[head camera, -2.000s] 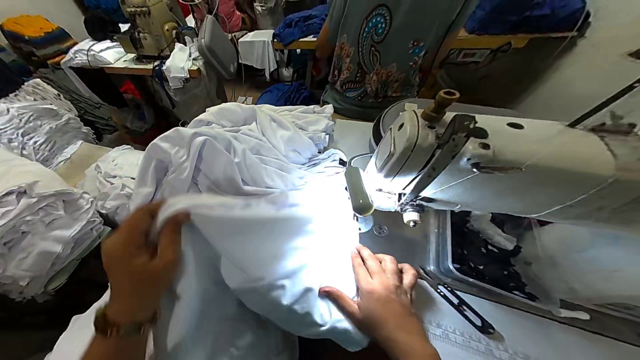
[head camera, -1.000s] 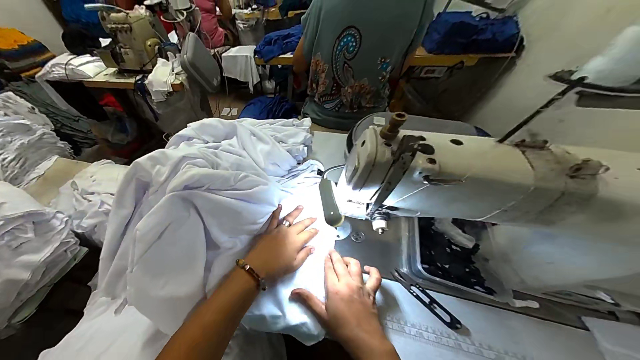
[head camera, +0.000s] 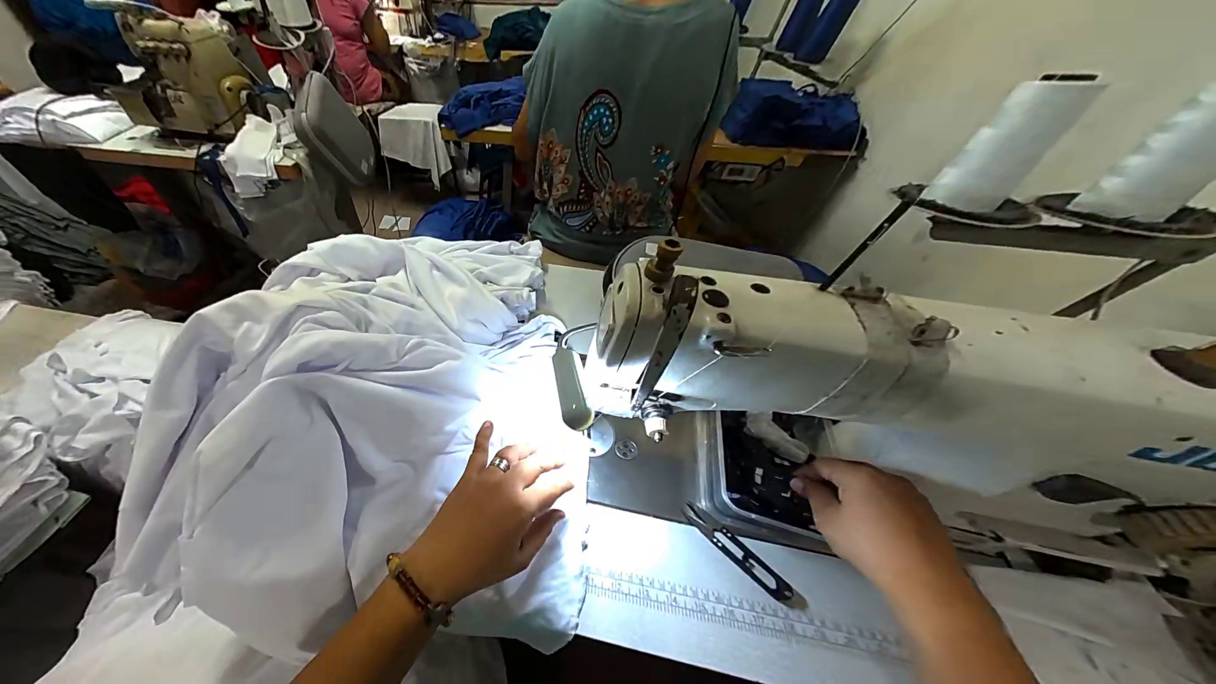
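Observation:
My left hand [head camera: 508, 513], with a ring and a bracelet, rests spread on white fabric [head camera: 313, 437] left of the needle area of an industrial sewing machine [head camera: 760, 332]. My right hand [head camera: 860, 508] is over the near edge of a plastic tray [head camera: 719, 475] holding small dark and white pieces. Its thumb and fingertips are close together; whether they pinch anything cannot be made out. Thread snips [head camera: 739, 553] lie on the table between my hands. A lit lamp [head camera: 571, 388] hangs beside the presser foot, over the metal bed.
A printed ruler [head camera: 703, 600] runs along the table's near edge. Piles of white cloth [head camera: 90, 380] stand at the left. Two white thread cones [head camera: 1012, 142] stand at upper right. A person in a green top [head camera: 627, 114] is beyond the machine, and another sewing machine [head camera: 185, 66] stands back left.
My right hand has left the fabric and moved right to the tray. My left hand still lies on the fabric, its fingers more spread than a second ago.

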